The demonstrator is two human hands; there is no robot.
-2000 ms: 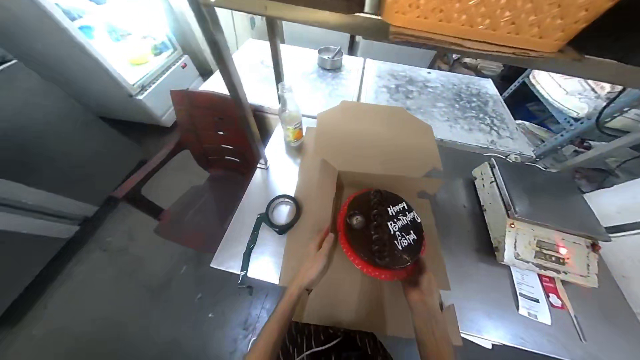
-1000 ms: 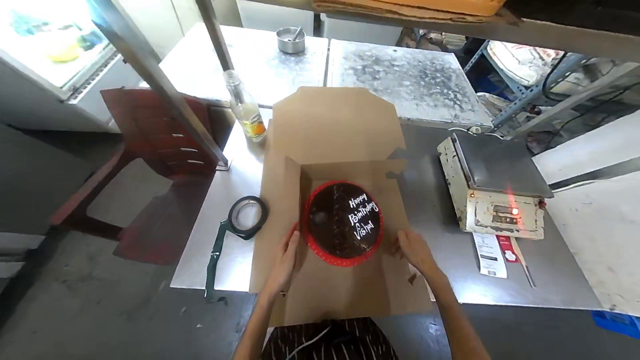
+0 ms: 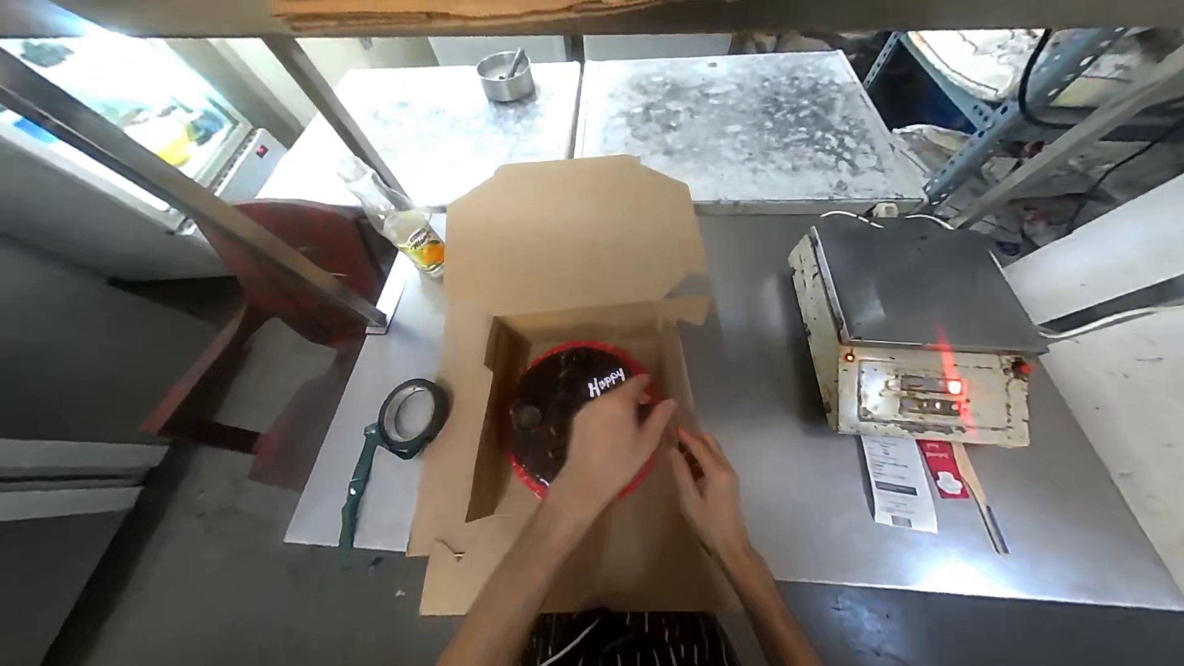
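A round chocolate cake (image 3: 546, 407) on a red base lies inside an open cardboard cake box (image 3: 564, 236), whose lid is folded back. White icing writing shows on the cake, partly covered by my left hand (image 3: 615, 430), which reaches over the cake toward the box's right wall. Beside it, my right hand (image 3: 708, 486) is at that right wall, fingers bent. The fingertips of both hands are close together there; whether they grip the cardboard cannot be told.
Left of the box lie a roll of tape (image 3: 413, 418) and a green strap-like item (image 3: 359, 486). A bottle (image 3: 407, 231) stands by the lid. On the right are a weighing scale (image 3: 925, 324), a paper slip (image 3: 899, 483) and a knife-like tool (image 3: 980, 499). A metal bowl (image 3: 506, 79) stands behind.
My left hand has moved from the box's left side across the cake to its right side. My right hand has come in closer to the right wall. The cake now sits within the box walls.
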